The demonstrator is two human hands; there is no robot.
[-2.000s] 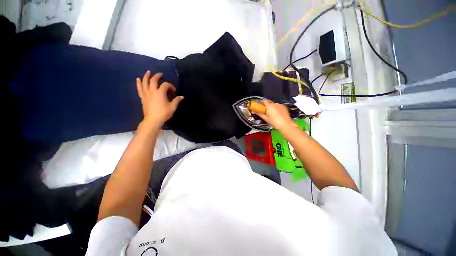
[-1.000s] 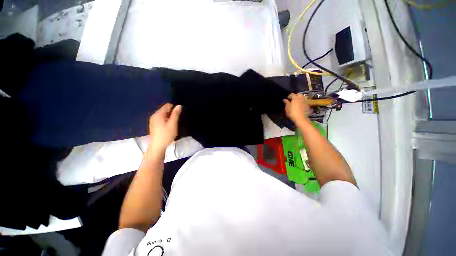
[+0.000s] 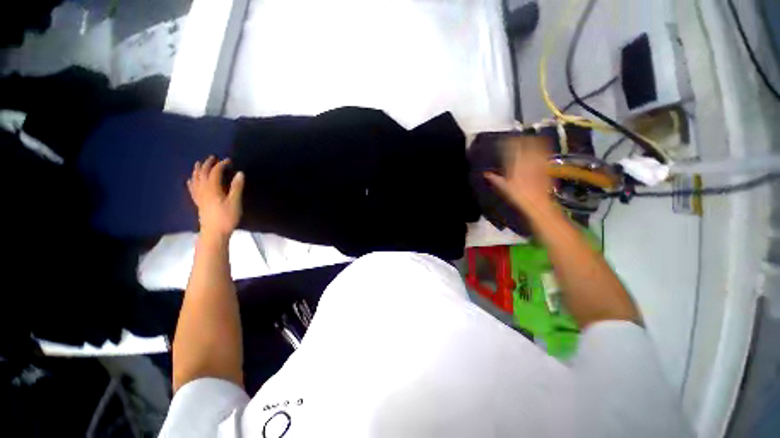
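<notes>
A black garment piece (image 3: 342, 180) lies spread over the navy padded board (image 3: 141, 175). My left hand (image 3: 216, 195) rests at the garment's left end, fingers spread, beside the board's navy cover. My right hand (image 3: 523, 174) is blurred, to the right of the garment, near the dark iron rest. The steam iron (image 3: 586, 178), with its orange-tan handle, stands just right of my right hand. The hand looks off the handle, but the blur hides its fingers.
A pile of black garments (image 3: 60, 265) lies at left. A green container (image 3: 539, 299) and a red crate (image 3: 492, 272) are below the iron. Yellow and black cables loop by the control box (image 3: 654, 73). White cloth padding (image 3: 184, 261) shows under the board.
The iron has gone from the garment to the rest at right. The garment now lies flatter and further along the board. My left hand has moved left; my right hand is off the garment.
</notes>
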